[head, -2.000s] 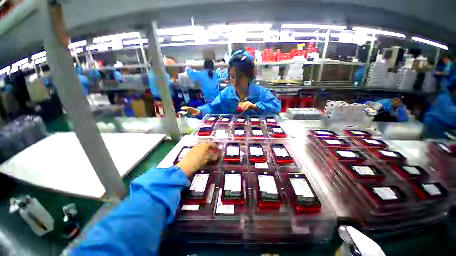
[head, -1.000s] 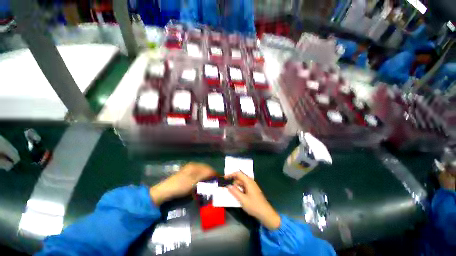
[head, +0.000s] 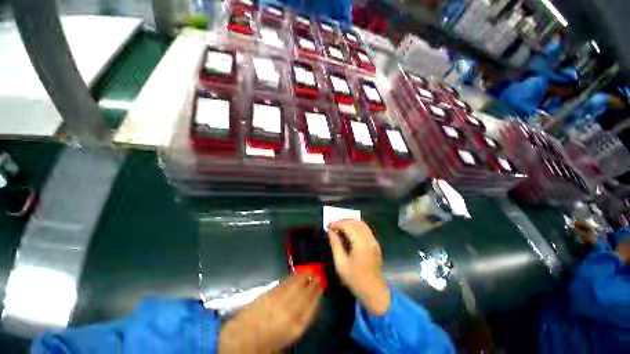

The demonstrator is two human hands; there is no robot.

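Observation:
A red-and-black handheld device (head: pixel 304 247) lies on the dark green bench, black screen half up and away from me, red half nearer. My left hand (head: pixel 280 311) is blurred, its fingertips over the red lower end of the device; whether it grips it is unclear. My right hand (head: pixel 359 259) is just right of the device, thumb and fingers together at the near edge of a white card (head: pixel 342 213). What lies between its fingers is hidden.
Stacked clear trays (head: pixel 290 174) of devices stand beyond the hands, more stacks to the right. A white bottle (head: pixel 423 213) with a white wipe stands right, film scraps (head: pixel 435 268) nearer. A metal post (head: pixel 59 69) rises left. Another person's hand (head: pixel 587 231) shows far right.
The device now shows its dark screen; the white pieces over it are gone. My left hand has moved down to its red end. My right hand has moved slightly right, to the white card.

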